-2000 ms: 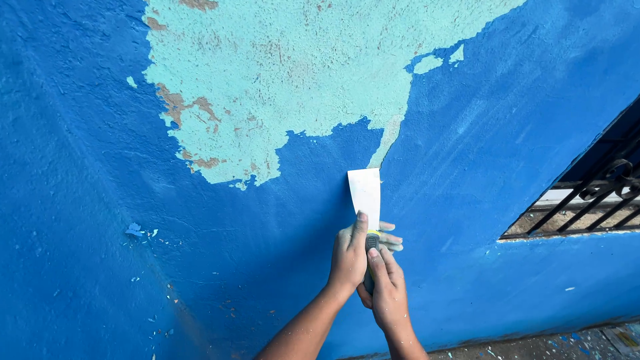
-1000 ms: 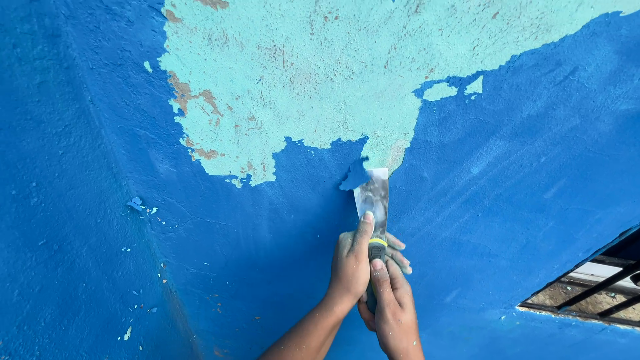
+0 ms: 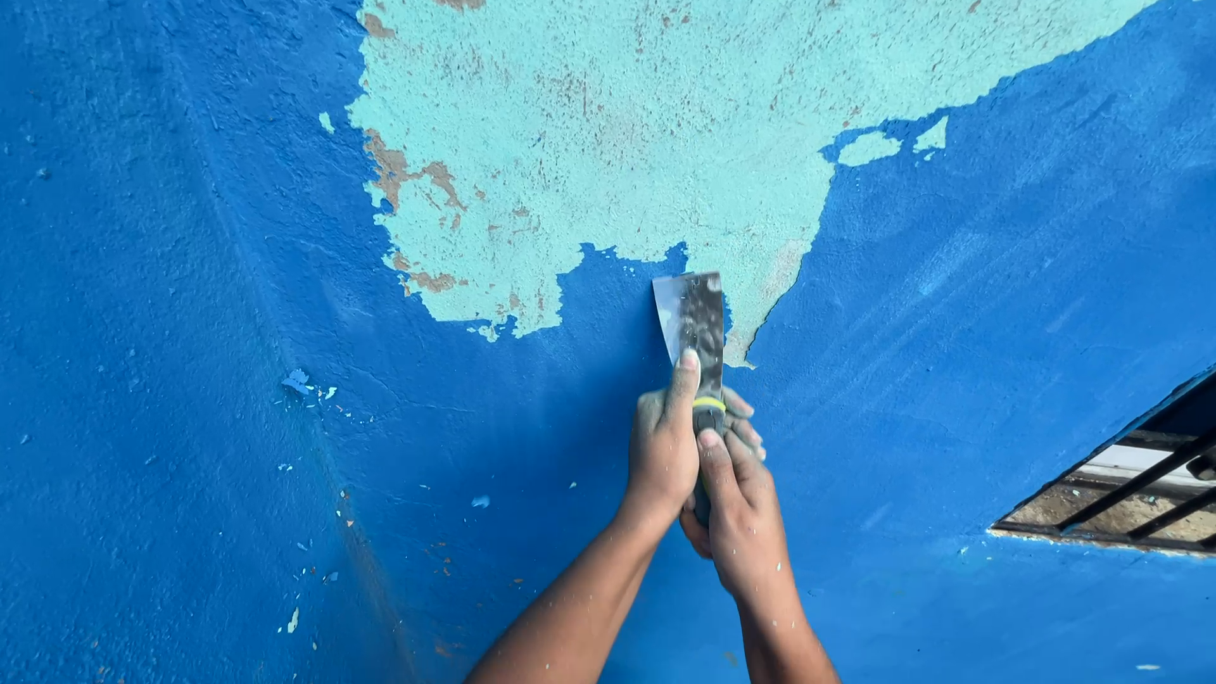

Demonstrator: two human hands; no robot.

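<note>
Both my hands grip one paint scraper (image 3: 701,323), its wide metal blade pointing up the wall. My left hand (image 3: 665,451) wraps the neck of the tool, thumb flat on the lower blade. Lower and to the right, my right hand (image 3: 746,513) holds the dark handle, which has a yellow band; part of the handle is hidden by the fingers. The blade's edge lies over blue paint (image 3: 617,304), just below the bared light turquoise layer (image 3: 617,142). A strip of turquoise runs down to the right of the blade. Dust and specks cover my hands and forearms.
At the lower right is a window opening with black metal bars (image 3: 1140,489). A blue paint flake (image 3: 297,381) and smaller chips cling near a corner line in the wall at left. Grey-brown patches (image 3: 388,166) show at the turquoise area's left edge.
The turquoise strip right of the blade has become wider as blue paint came off. A loose blue flake at the blade tip one second ago is gone from there. Both hands still hold the scraper.
</note>
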